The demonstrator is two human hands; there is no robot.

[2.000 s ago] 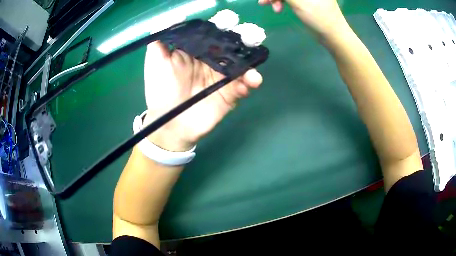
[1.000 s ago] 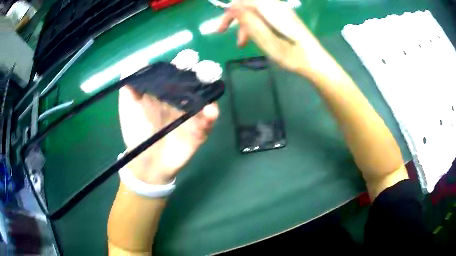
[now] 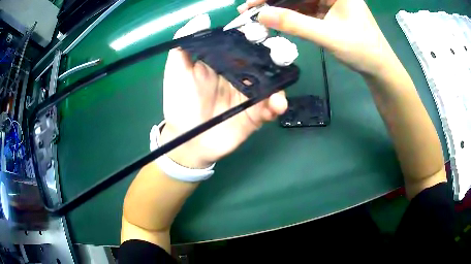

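Observation:
My left hand [image 3: 206, 108], with white finger cots and a white wristband, holds a black phone middle frame [image 3: 242, 64] tilted above the bench. The frame's solid end rests over my fingers and its open ring reaches to the lower left. My right hand [image 3: 320, 31] holds tweezers [image 3: 242, 19] at the top. Their pale tips are at the upper edge of the frame's solid end. Whether anything is between the tips cannot be seen. A second middle frame [image 3: 305, 111] lies flat on the bench, partly hidden behind both hands.
The green bench mat [image 3: 289, 170] curves along its front edge. A white perforated sheet [image 3: 446, 77] lies at the right. A pale tube [image 3: 78, 68] lies at the left edge. A metal fixture with blue wires [image 3: 13, 139] stands far left. Black trays [image 3: 85, 18] are at the upper left.
My right hand has come down from the upper area, and the tweezer tips are now at the held frame. The second frame now shows farther right and is partly covered. The view has shifted.

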